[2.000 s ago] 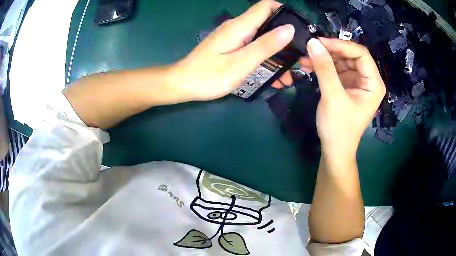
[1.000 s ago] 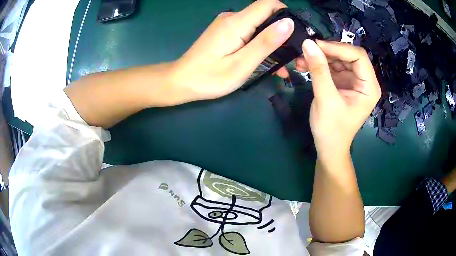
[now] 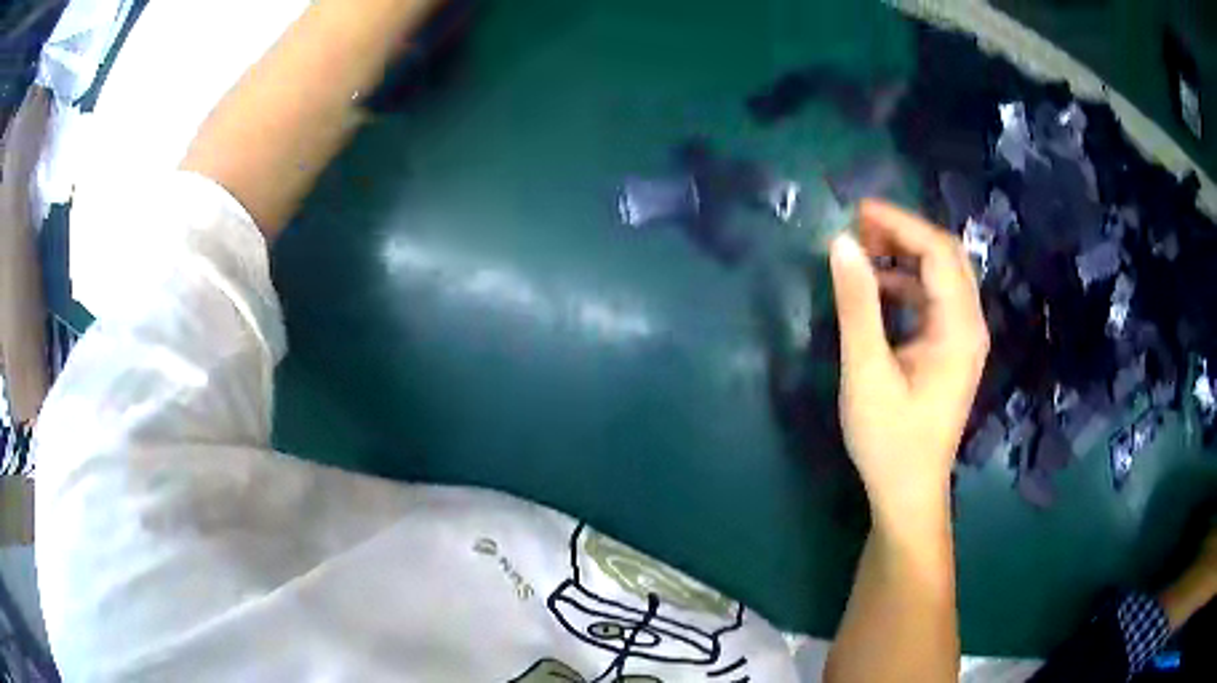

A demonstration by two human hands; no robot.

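My right hand (image 3: 914, 340) is over the bench, left of a large pile of small dark pieces (image 3: 1054, 287) with silver flecks. Its thumb and index fingertips are close together; blur hides whether a small piece is between them. My left forearm reaches up past the top edge at the left, and my left hand is out of the picture. A few loose small pieces (image 3: 661, 200), one pale, lie blurred on the green surface left of my right hand. No handset shows in my hands.
The dark green bench surface (image 3: 534, 387) is bordered by a pale strip (image 3: 1034, 74) at the upper right. A dark blurred object lies beside my left forearm at the top. Another person's checked cuff (image 3: 1142, 630) and forearm show at the lower right.
My left hand has moved up and out of the picture, and the handset is no longer in view. My right hand is now apart from it, lower in the picture. The view has shifted.
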